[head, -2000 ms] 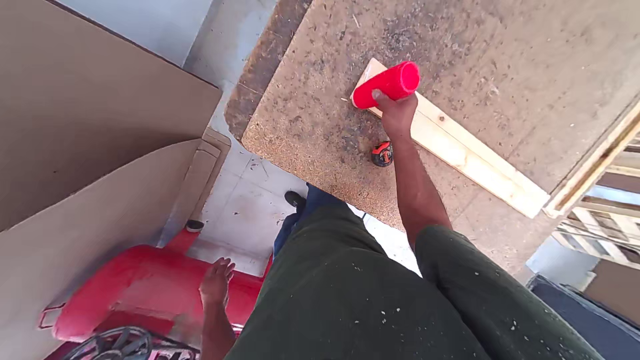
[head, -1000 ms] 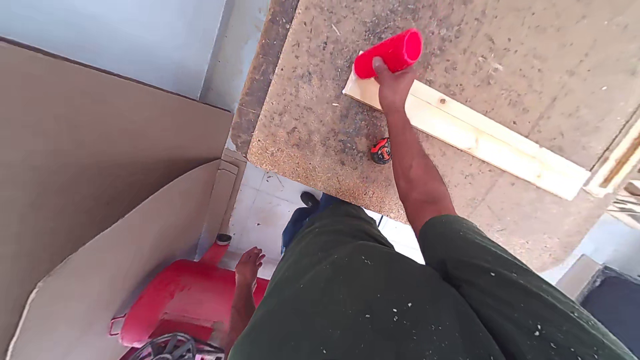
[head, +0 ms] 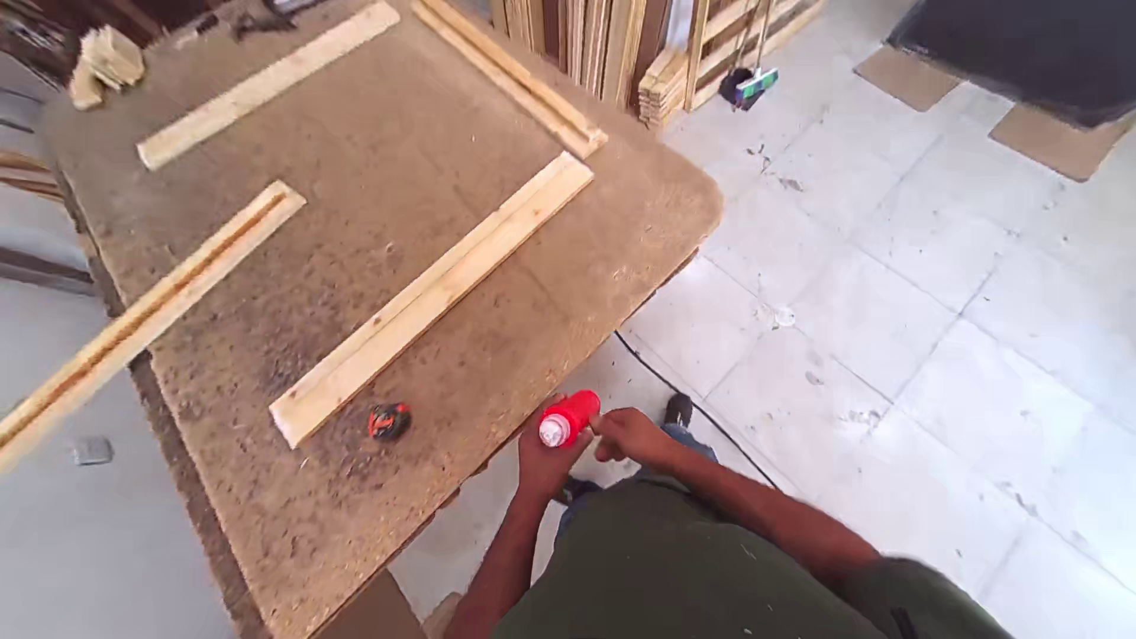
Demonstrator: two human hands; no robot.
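Note:
A red plastic bottle (head: 579, 412) with a whitish end is in my left hand (head: 546, 461), just off the table's near edge. My right hand (head: 632, 435) is close against the bottle's right side, fingers curled; whether it grips the bottle is unclear. On the worn wooden table (head: 532, 311), a long pale board (head: 435, 302) lies diagonally. Near that board's closer end sits a black and orange tape measure (head: 389, 422).
Another board (head: 266, 84) lies at the far left, and a grooved strip (head: 151, 324) juts over the left edge. More strips (head: 515, 80) lie at the far edge. Wood offcuts (head: 108, 62) sit in the far corner. A black cable (head: 710, 417) crosses the tiled floor.
The bottle, earlier in my right hand above the board, is now in my left hand by the table edge. My hands have come together. The view has swung widely.

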